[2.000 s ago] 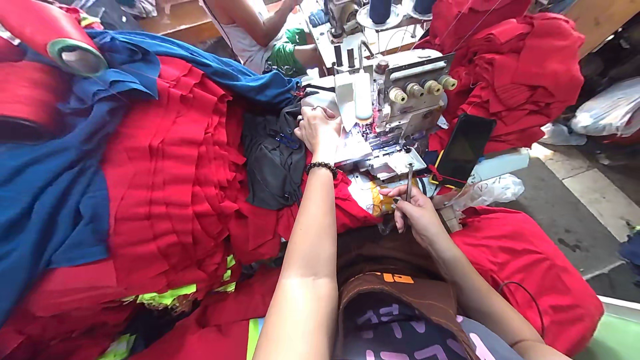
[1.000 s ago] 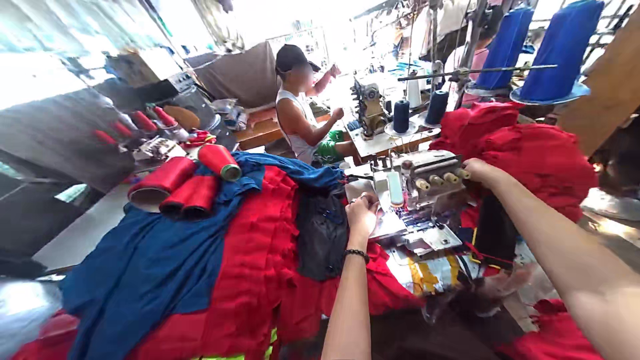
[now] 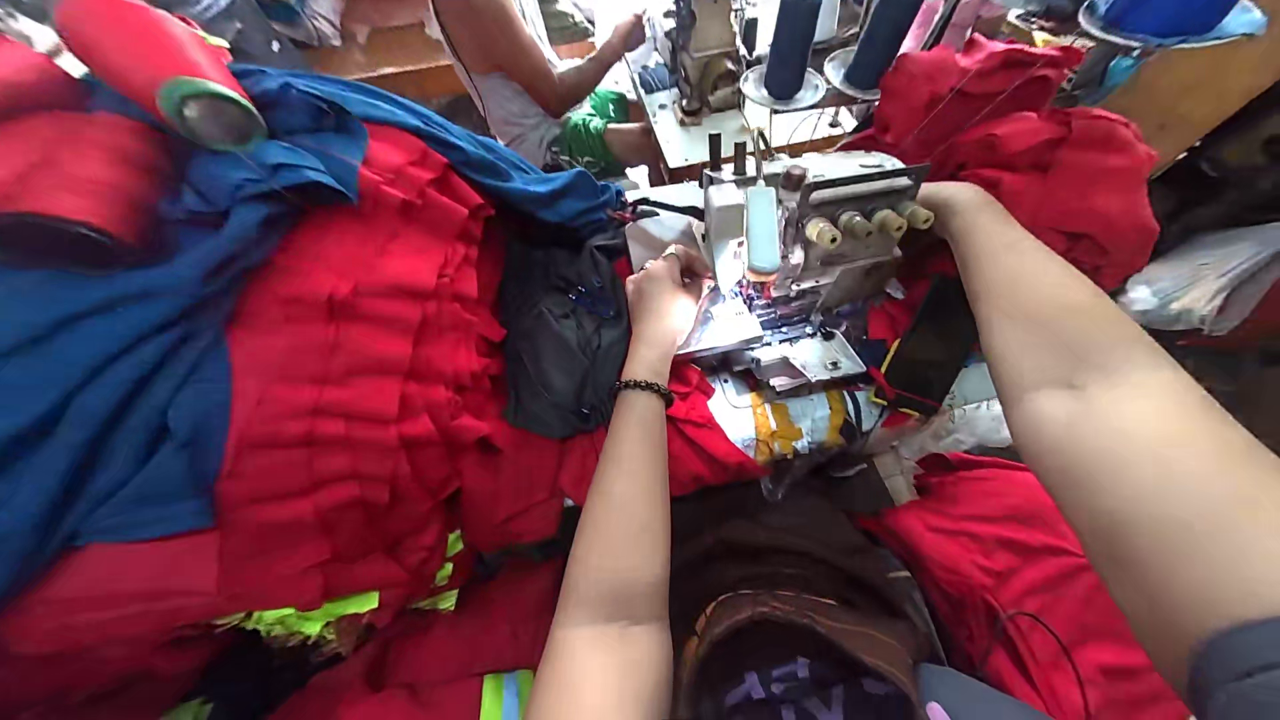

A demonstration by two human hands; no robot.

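Observation:
An overlock sewing machine (image 3: 815, 225) with several tension knobs stands at the centre, its needle area lit. My left hand (image 3: 665, 295) rests at the left of the needle area by the metal plate, fingers bent; whether something thin is between them cannot be told. My right hand (image 3: 940, 205) reaches to the right end of the machine, behind the tension knobs, its fingers mostly hidden. Dark grey fabric (image 3: 565, 330) lies just left of my left wrist. Stacked red fabric pieces (image 3: 350, 370) spread further left, beside blue fabric (image 3: 110, 390).
Red thread cones (image 3: 175, 75) lie at upper left. Another person (image 3: 530, 80) sits beyond, near a second sewing machine (image 3: 705, 60). Dark thread cones (image 3: 795, 50) stand behind my machine. Red fabric (image 3: 1040, 150) is heaped at right, with a dark phone-like object (image 3: 930, 345) below it.
Two seconds ago my right hand held a slim metal tool at the machine's front; it has since moved up to the machine's right end. My left hand stays beside the plate. The view tilted up, then down.

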